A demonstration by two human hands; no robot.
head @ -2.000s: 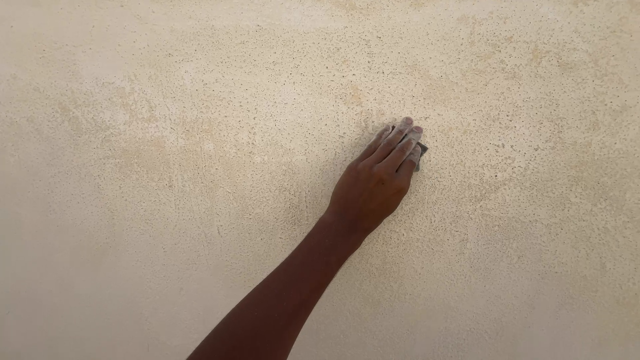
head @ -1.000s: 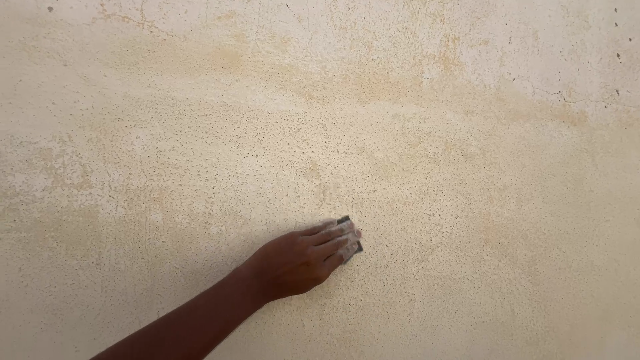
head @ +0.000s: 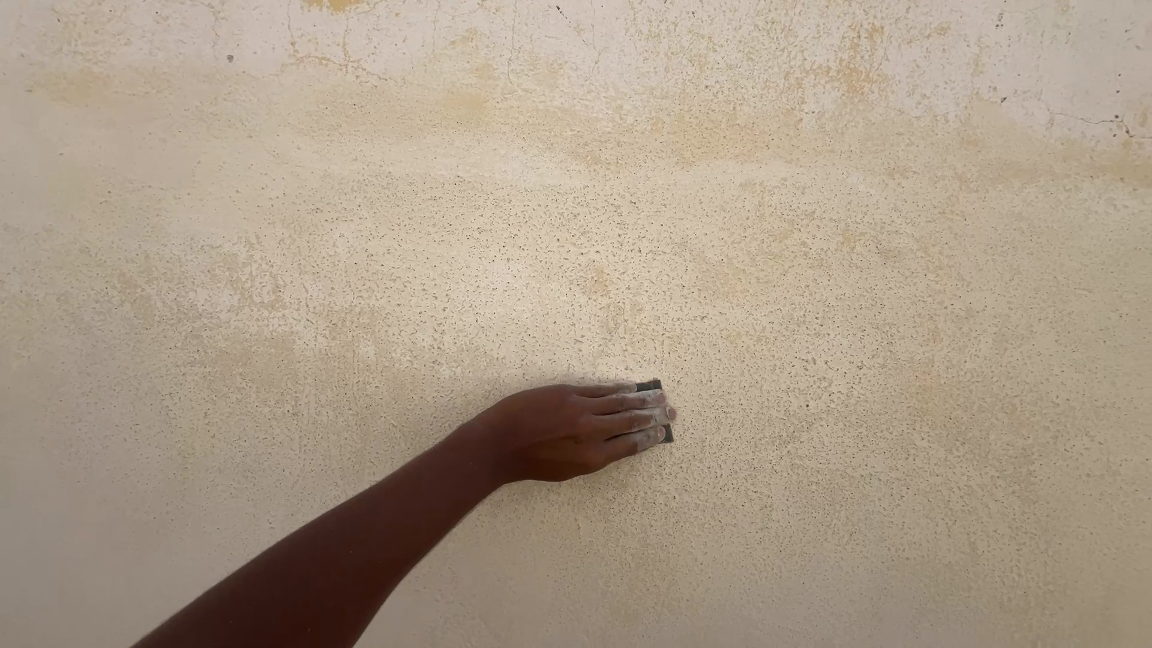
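My left hand (head: 589, 430) lies with its palm side toward a cream plastered wall (head: 810, 522), a little below the middle of the view. Its fingers point right and have pale dust on their tips. Under the fingertips is a small, flat, dark piece (head: 649, 385), pressed to the wall; it may be sandpaper. Only its upper and right edges show past the fingers. The thumb is hidden. My forearm runs up from the lower left edge. My right hand is out of view.
Fine dark pits dot the plaster around the hand. Yellowish stains (head: 720, 135) run across the upper part of the wall. A thin crack (head: 1089, 118) and peeling, paler paint show near the top right.
My left hand has turned from fingers pointing up and right to fingers pointing right, still holding the dark piece on the wall. The view has shifted to show more wall above.
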